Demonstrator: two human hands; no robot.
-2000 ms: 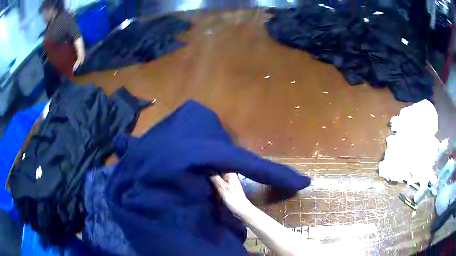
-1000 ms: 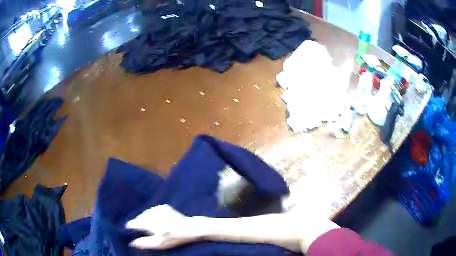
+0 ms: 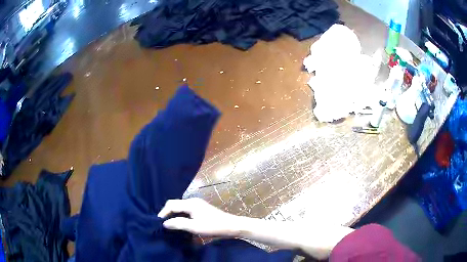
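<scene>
A navy coat lies bunched at the lower left of the table. One narrow part, which looks like a sleeve, points up and away from me. My right hand comes in from the right and pinches a fold of the coat between thumb and fingers near its lower middle. My left hand is not in view.
Black garments lie at the far side, at the left and at the lower left. A white cloth heap, thread snips, bottles and a dark-handled tool are at the right. Blue bags hang beyond the edge.
My view has swung right since the first frame. The sleeve-like part has gone from pointing right to pointing up. My right hand has closed from spread fingers to a pinch on the coat.
</scene>
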